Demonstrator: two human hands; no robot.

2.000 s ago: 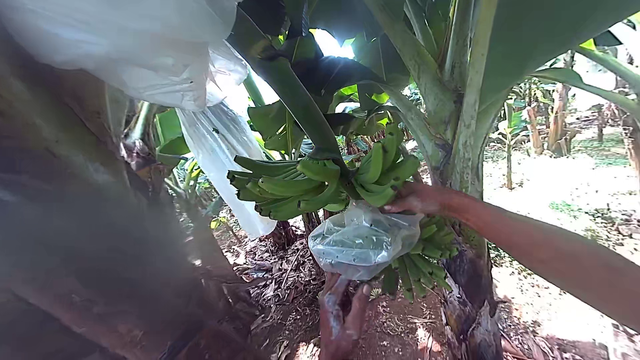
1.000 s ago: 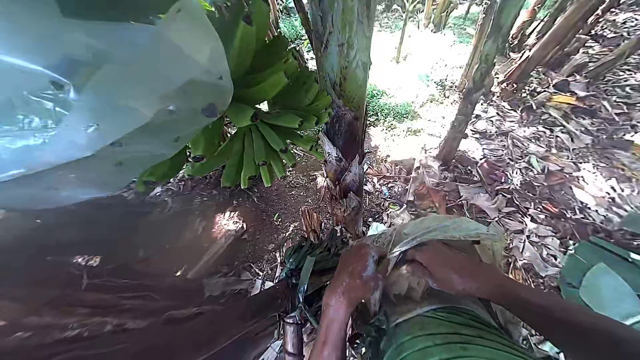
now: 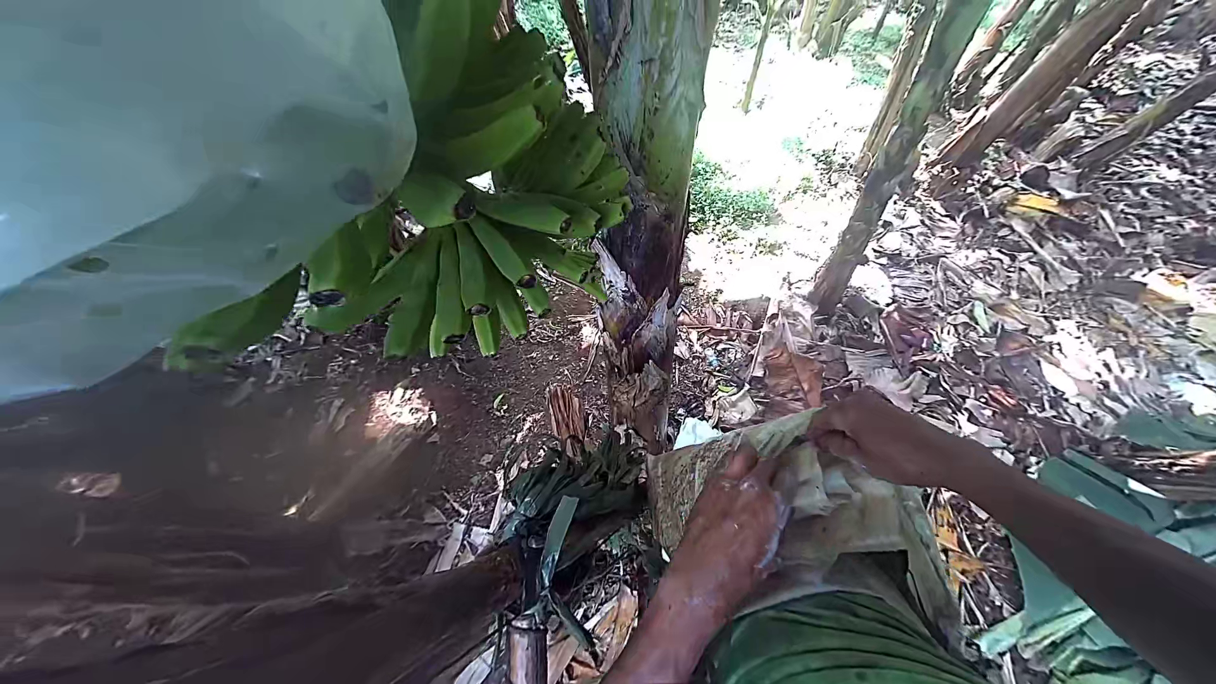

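Note:
A bunch of green bananas (image 3: 475, 247) hangs at the upper left, partly behind a translucent plastic bag (image 3: 190, 180). Low in the view, a dirty, pale cloth-like bag or apron (image 3: 807, 570) lies over green fabric (image 3: 836, 641). My left hand (image 3: 727, 518), its skin wet or whitish in places, presses on this pale material, its fingertips partly out of sight. My right hand (image 3: 869, 437) grips the material's upper edge with bent fingers. Both hands are below and to the right of the bananas and do not touch them.
A banana plant's trunk (image 3: 651, 190) stands just beyond the bunch. Dark green strips (image 3: 579, 484) hang beside a cut stalk (image 3: 527, 646) near my left forearm. Dry leaves (image 3: 1026, 332) cover the ground at right, with green sheets (image 3: 1092, 532) at the lower right. Leaning trunks (image 3: 893, 152) stand behind.
Two seconds ago my hands were at the bananas with a clear plastic bag; now they are down at the pale material. Since one second ago my right hand has moved apart from my left. The view has tilted down.

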